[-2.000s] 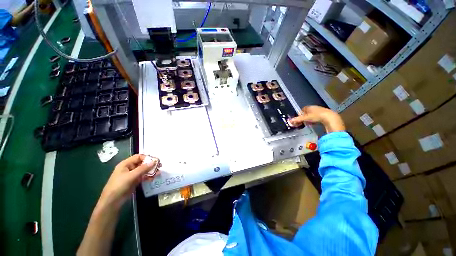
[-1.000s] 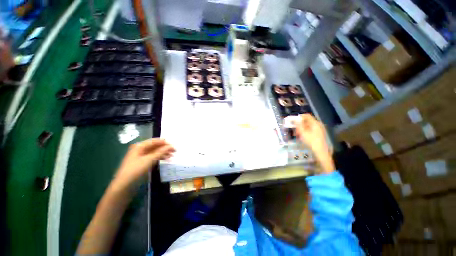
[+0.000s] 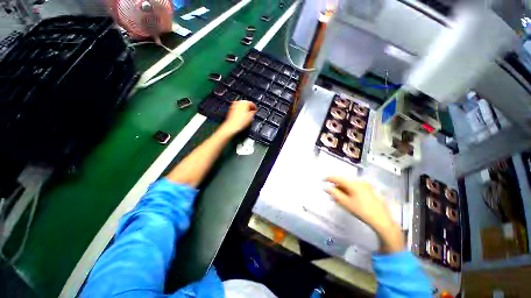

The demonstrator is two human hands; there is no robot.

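Note:
My left hand is over the near part of the black blister tray, fingers bent down at its pockets; whether it grips a part cannot be told. My right hand is over the white machine table, left of the right fixture; a pale bit shows at its fingertips, too blurred to name. The left fixture holds two rows of copper-coloured ring parts. The right fixture holds ring parts at its far and near ends, with a dark gap between.
A green conveyor belt carries spaced dark square parts. A tall black tray stack and a pink fan stand beyond. A crumpled white wipe lies by the tray. A white controller box stands between the fixtures.
The view has swung left. My left hand has moved from the machine's front edge to the tray. My right hand has left the right fixture, which now holds ring parts at its near end.

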